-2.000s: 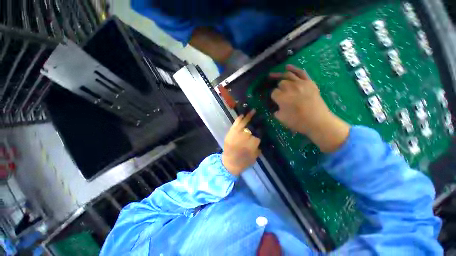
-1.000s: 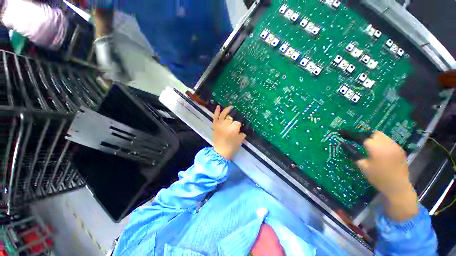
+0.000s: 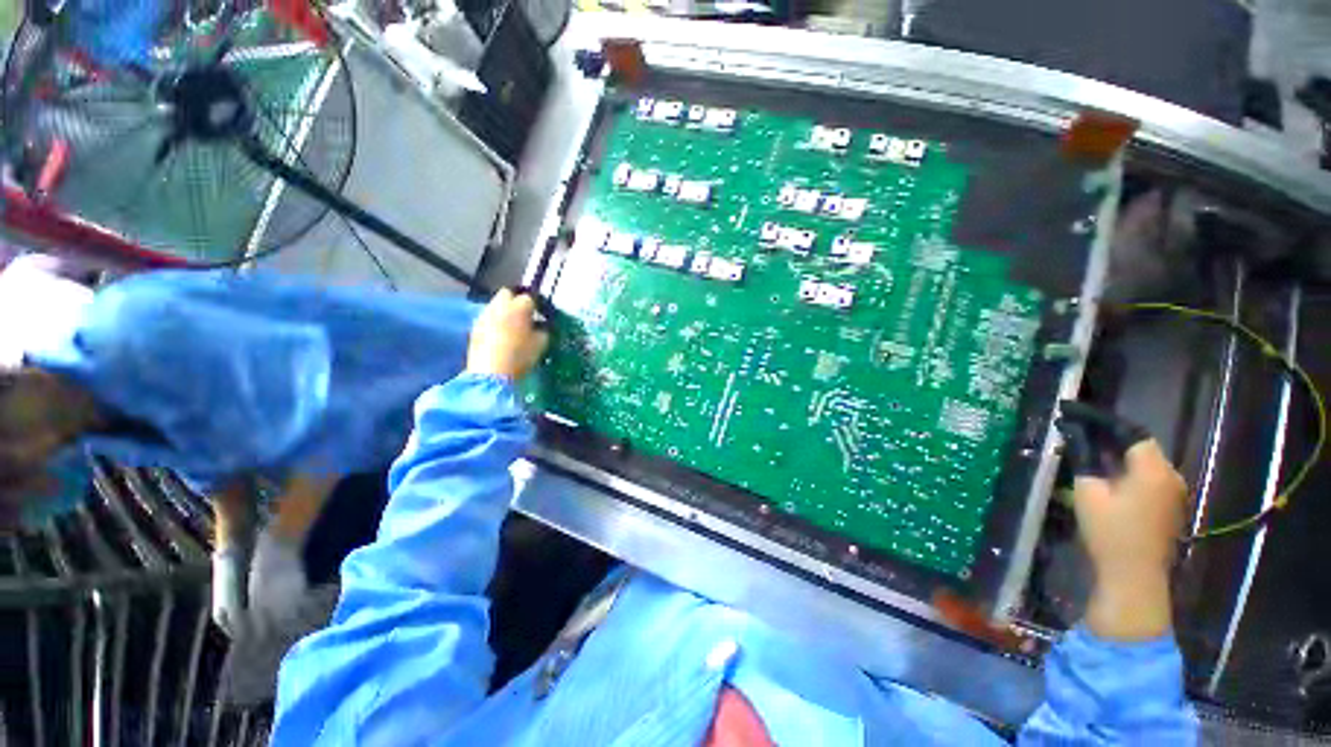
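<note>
The large green circuit board (image 3: 701, 336) lies flat face up in the black carrier fixture (image 3: 1101, 248), with rows of small white parts in its upper half. Orange-brown tabs (image 3: 1098, 134) sit at the fixture's corners. My left hand (image 3: 508, 339) holds the fixture's left edge; its fingertips are partly hidden. My right hand (image 3: 1131, 511), with black finger covers, is closed at the fixture's right edge, below its middle. Its fingertips are dark and partly blurred.
A coworker in blue with white gloves (image 3: 275, 577) bends at the left over dark wire racks (image 3: 124, 584). A red-framed fan (image 3: 205, 105) stands at upper left. Metal conveyor rails (image 3: 1258, 482) and a yellow-green wire (image 3: 1282, 504) are at the right.
The view has shifted, and the fixture with the board sits more level in it. My right hand has moved off the board to the fixture's right edge. My left hand is now at its left edge.
</note>
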